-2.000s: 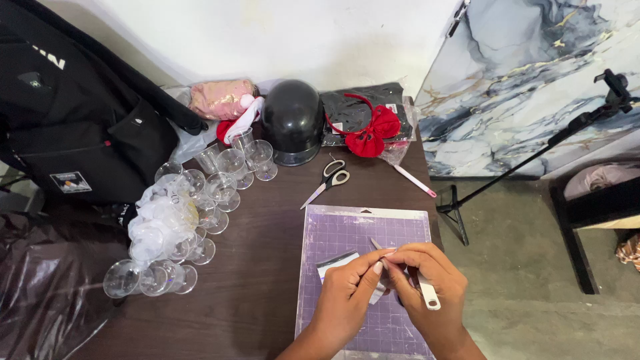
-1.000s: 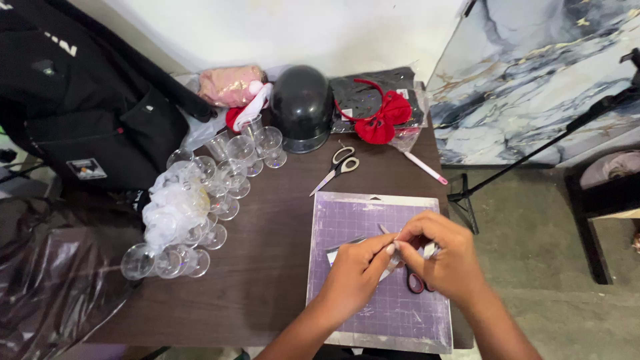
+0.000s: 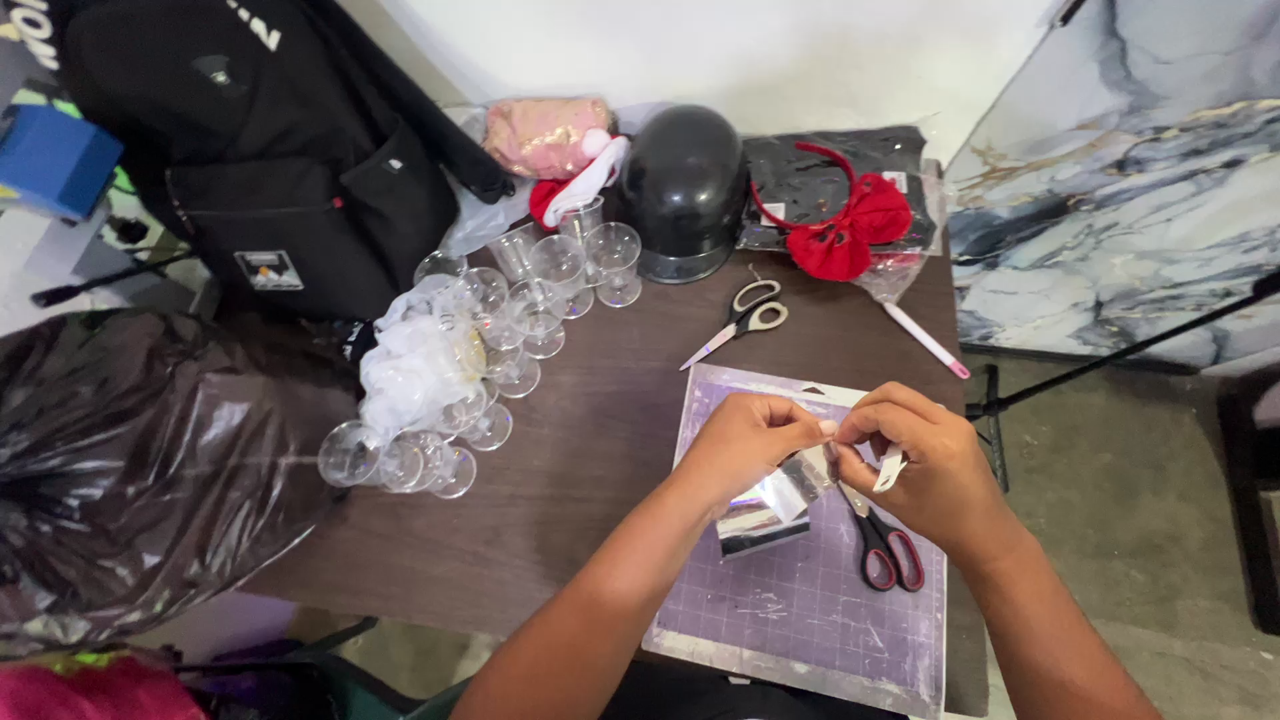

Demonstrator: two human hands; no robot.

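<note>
My left hand [image 3: 757, 440] and my right hand [image 3: 915, 465] meet fingertip to fingertip over a purple gridded cutting mat [image 3: 770, 610]. Between them they pinch a small piece of clear film, whose exact shape is hard to make out. A white-handled tool [image 3: 889, 468] is also held in my right hand, its far end hidden by the fingers. Shiny silver sheets [image 3: 765, 515] lie below my left hand. Scissors with black and red handles [image 3: 888, 555] rest on the mat just under my right hand, their blades partly covered.
Beige-and-black scissors [image 3: 745, 318] lie beyond the mat. Clear stemmed cups [image 3: 530, 310] and white mesh [image 3: 415, 360] are at left, beside a dark plastic bag [image 3: 150, 470] and black backpack [image 3: 300, 190]. Behind are a black helmet [image 3: 685, 190], red-bow headband [image 3: 835, 235] and white-and-pink pen [image 3: 925, 340].
The black-and-red scissors and silver sheets show more fully beside my hands than before. My fingertips stay together, with the white-handled tool still in my right hand.
</note>
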